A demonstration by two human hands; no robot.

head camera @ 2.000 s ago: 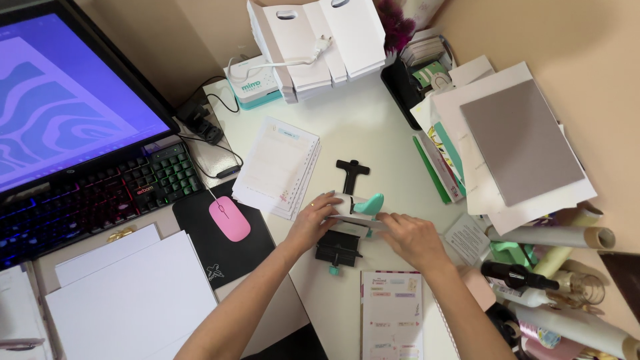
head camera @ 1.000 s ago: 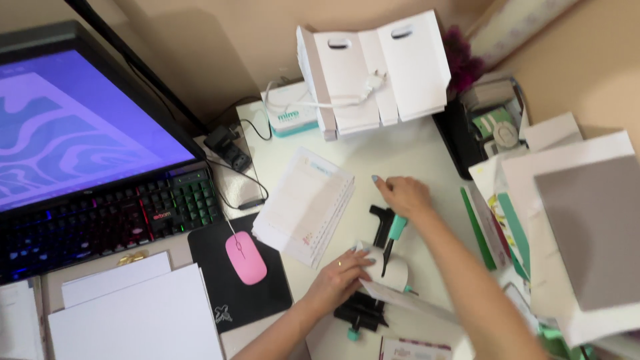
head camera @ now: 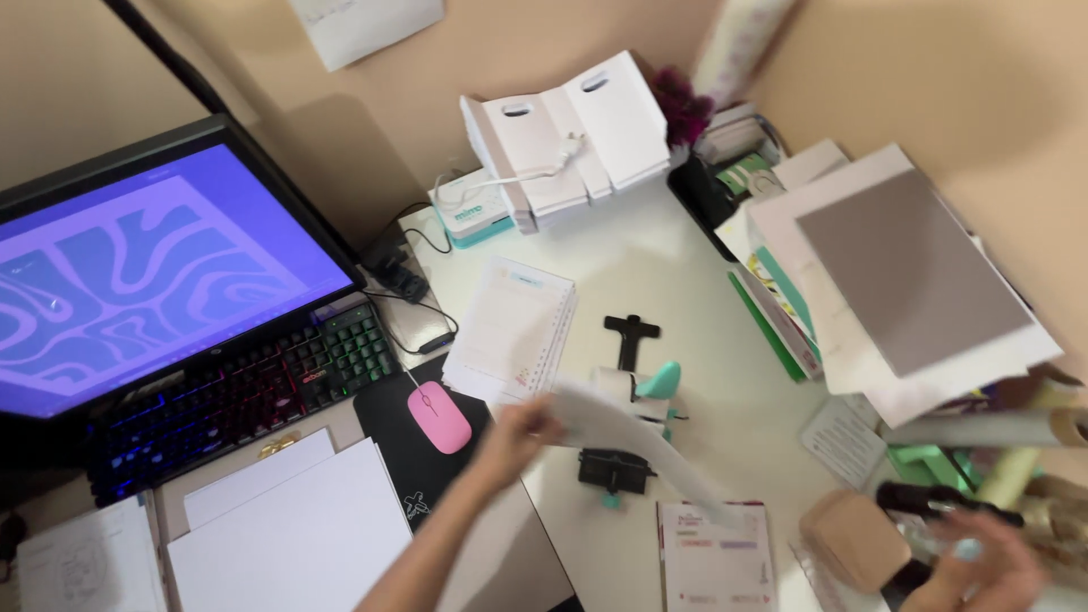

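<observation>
Near the desk's middle my left hand [head camera: 523, 433] grips one end of some white paper sheets [head camera: 629, 433], which curve down to the right and are blurred by motion. Just behind them stands a black and white hole punch [head camera: 616, 472] with a teal lever [head camera: 660, 381] and a black T-shaped guide [head camera: 631, 331]. A stack of punched printed pages [head camera: 514, 327] lies left of the punch. My right hand [head camera: 990, 561], blurred at the lower right, is over a clutter of supplies; whether it holds something is unclear. A printed planner page [head camera: 718, 557] lies between the hands.
A pink mouse [head camera: 439, 416] rests on a black pad, beside a lit keyboard [head camera: 280, 382] and a monitor [head camera: 170, 272]. White folded card holders [head camera: 569, 140] stand at the back by a teal and white box [head camera: 472, 212]. Stacked papers [head camera: 918, 272] and paper rolls [head camera: 986, 427] crowd the right side.
My right hand has left the punch's lever and moved to the lower right. My left hand has moved left of the punch, holding the sheets. The view has shifted.
</observation>
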